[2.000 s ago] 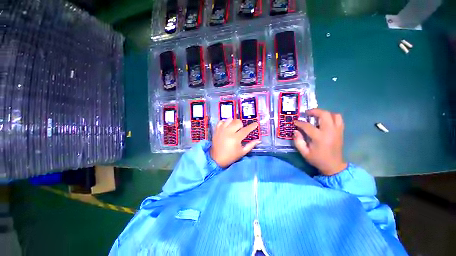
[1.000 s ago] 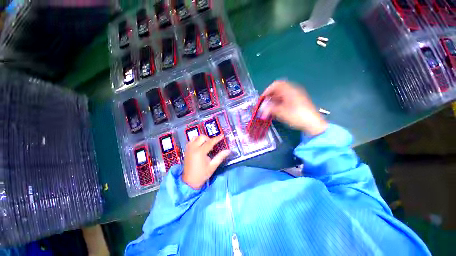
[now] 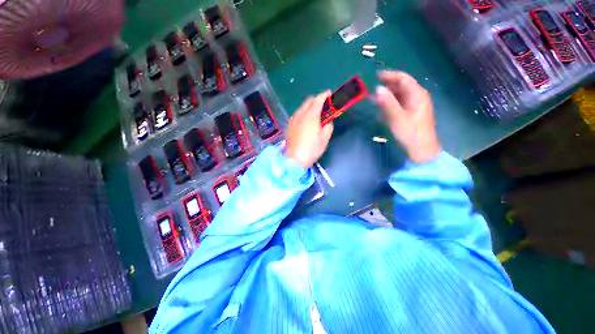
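Note:
My left hand [image 3: 309,129] holds a red-edged keypad phone [image 3: 344,99] by its lower end above the bench, right of the trays; its screen is dark. My right hand [image 3: 410,112] is blurred, raised just right of the phone, fingers apart and empty. The near clear blister tray [image 3: 138,215] holds a row of phone backs, black side up, and a front row of face-up phones with lit white screens, such as the leftmost phone [image 3: 169,236]. My left sleeve hides the tray's near right part.
A second tray of phones [image 3: 122,98] lies behind. A tall tray stack [image 3: 52,241] stands at left, a pink fan [image 3: 55,32] at upper left. Another tray stack with red phones [image 3: 496,78] stands at right. Small pale cylinders [image 3: 369,51] and a metal bracket [image 3: 360,27] are on the bench.
The view has turned right. The phone from the tray's front right pocket was lifted by my right hand and is now in my left hand. My right hand has let go.

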